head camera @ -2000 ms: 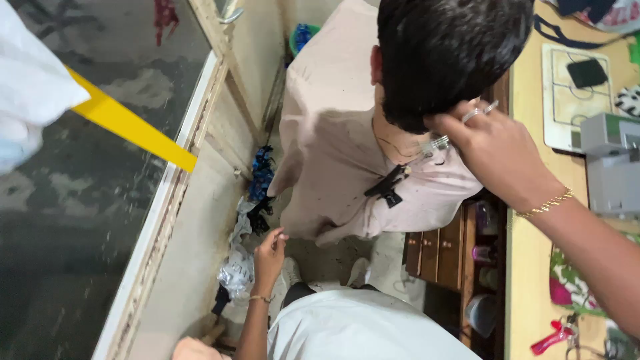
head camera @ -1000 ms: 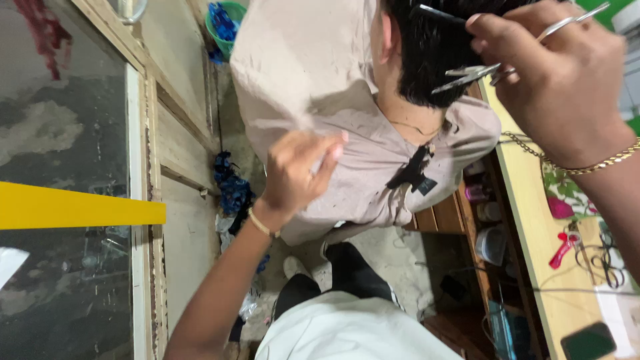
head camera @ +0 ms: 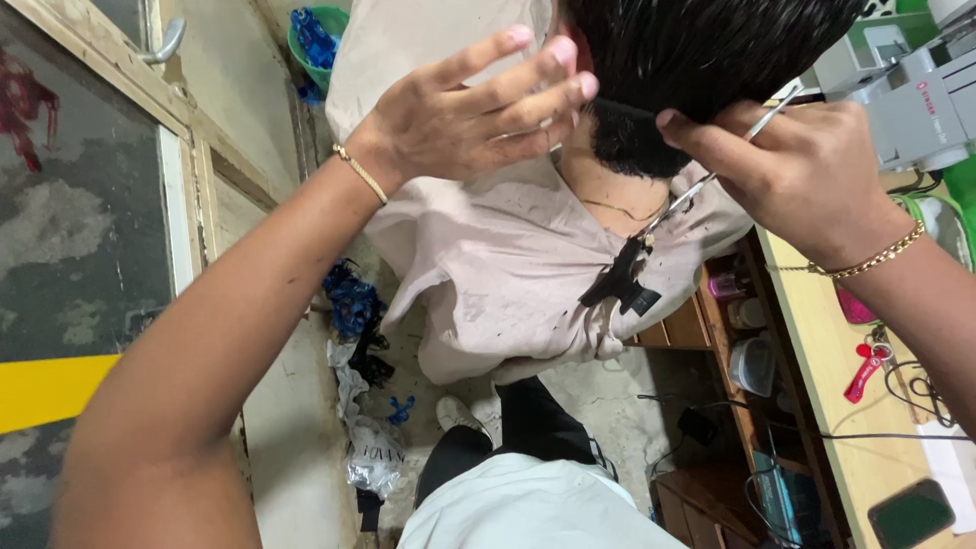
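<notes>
A seated person's dark-haired head (head camera: 686, 53) is at the top, the hair by the nape cut shorter than above. A pale pink cape (head camera: 488, 267) covers the shoulders, with a black clip (head camera: 621, 282) at its back and hair clippings on it. My right hand (head camera: 801, 168) holds metal scissors (head camera: 686, 194) against the palm, their blades pointing down past the neck. Its thumb is at the hair, beside what looks like a dark comb edge, partly hidden. My left hand (head camera: 488, 107) is near the ear, fingers spread, holding nothing visible.
A wooden table (head camera: 808, 343) on the right bears a Singer sewing machine (head camera: 915, 107), a phone (head camera: 911, 512), cables and a red key strap (head camera: 863, 374). At left are a door (head camera: 175, 213) with a metal handle, a green bin (head camera: 326, 76) and plastic bags (head camera: 374, 457).
My left hand has risen from low beside the cape to near the ear, and its fingers have spread. My right hand stays by the head with the scissors.
</notes>
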